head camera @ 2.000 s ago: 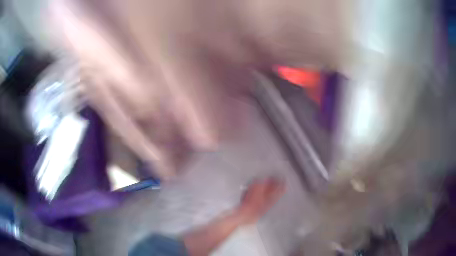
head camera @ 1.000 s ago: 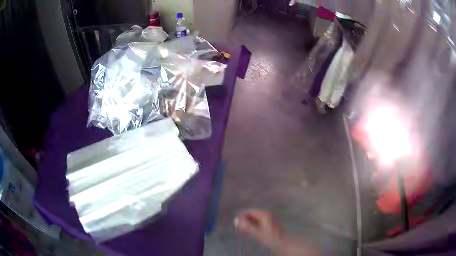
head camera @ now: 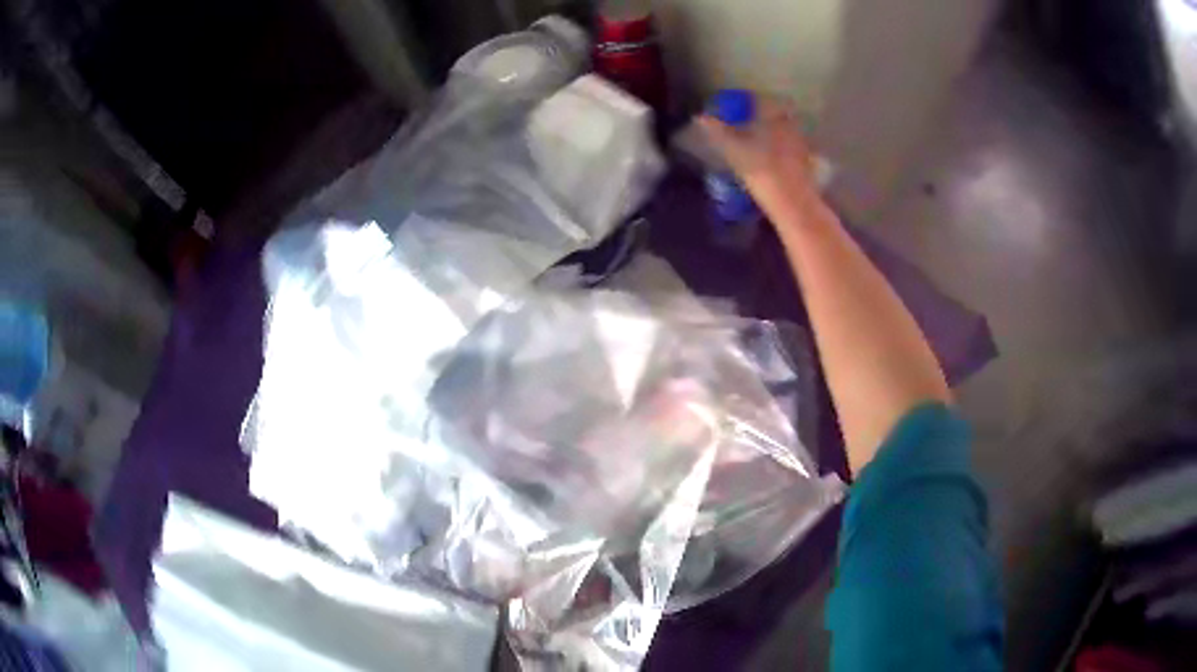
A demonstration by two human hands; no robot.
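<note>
My right hand (head camera: 777, 155) reaches to the far end of the purple table, its arm in a teal sleeve. It is closed around the upper part of a small water bottle (head camera: 731, 200) with a blue cap and blue label. The bottle stands upright, partly hidden by the fingers. My left hand is not in view.
A heap of crumpled clear plastic film (head camera: 578, 433) lies on the purple table cover (head camera: 197, 394). The stack of flat garment bags (head camera: 302, 610) is at the lower left. A red can or cup (head camera: 628, 55) stands left of the bottle. Dark garments (head camera: 1168, 551) show at the right edge.
The view has moved closer to the table's far end. My right hand has moved from over the floor to the bottle and taken hold of it. The flat stack now sits lower in view.
</note>
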